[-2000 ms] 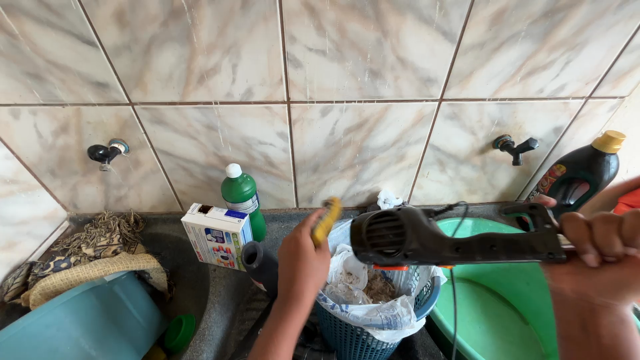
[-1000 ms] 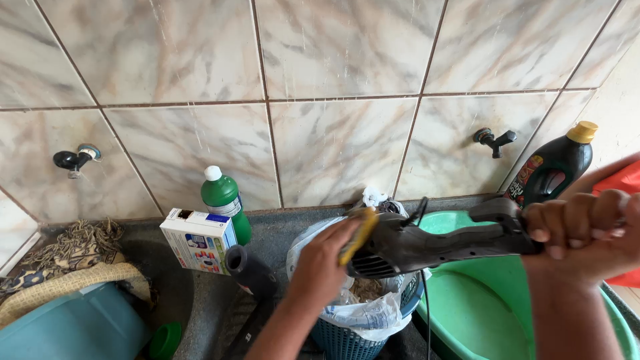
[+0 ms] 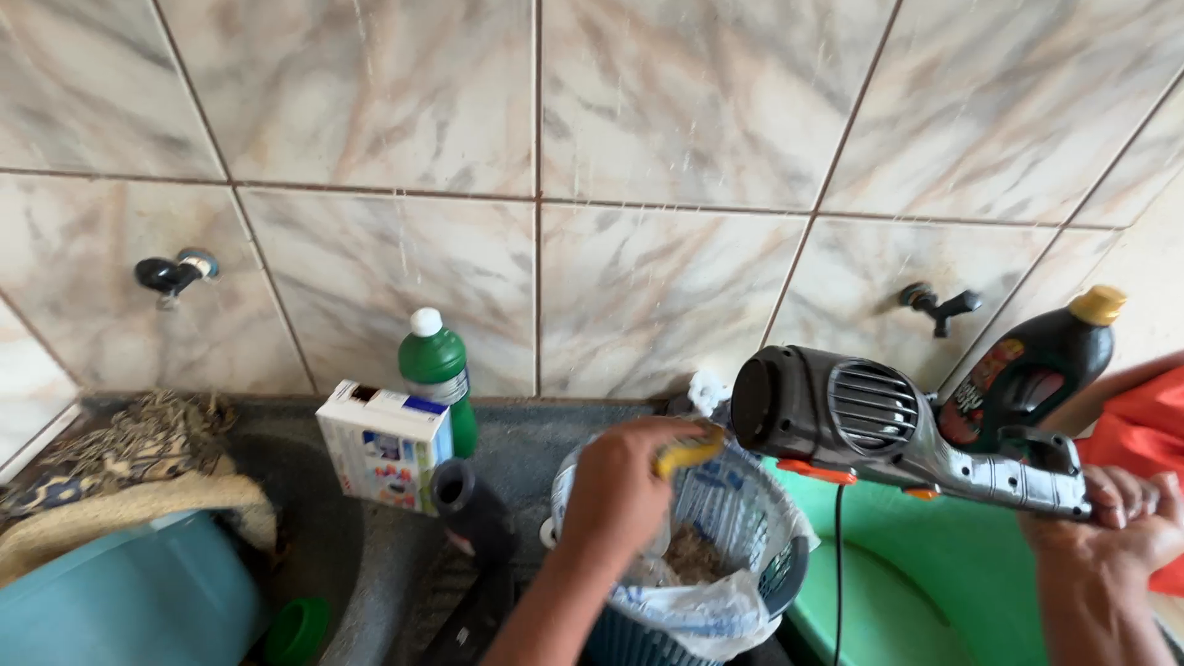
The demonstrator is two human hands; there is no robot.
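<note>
My left hand (image 3: 622, 495) grips a small yellow scrubbing sponge (image 3: 689, 451) above the lined basket. My right hand (image 3: 1110, 518) is closed around the end of a dark grey handheld vacuum cleaner body (image 3: 860, 416), which points left, its round end near the sponge but apart from it. Vents and orange buttons show on the body. A black cord (image 3: 839, 573) hangs from it. Below is a blue plastic basket (image 3: 786, 573) lined with a white plastic bag, holding fluffy dust and clear plastic.
A white printed box (image 3: 384, 449), a green bottle (image 3: 435, 370) and a dark tube (image 3: 474, 513) stand left. A green basin (image 3: 888, 573) and dark bottle (image 3: 1027, 370) are right. Two taps (image 3: 174, 275) project from the tiled wall. A blue tub (image 3: 129, 592) lies far left.
The vacuum body has been turned and moved off to the right of the sponge, so its vents now face me. One second ago my left hand held the sponge against it.
</note>
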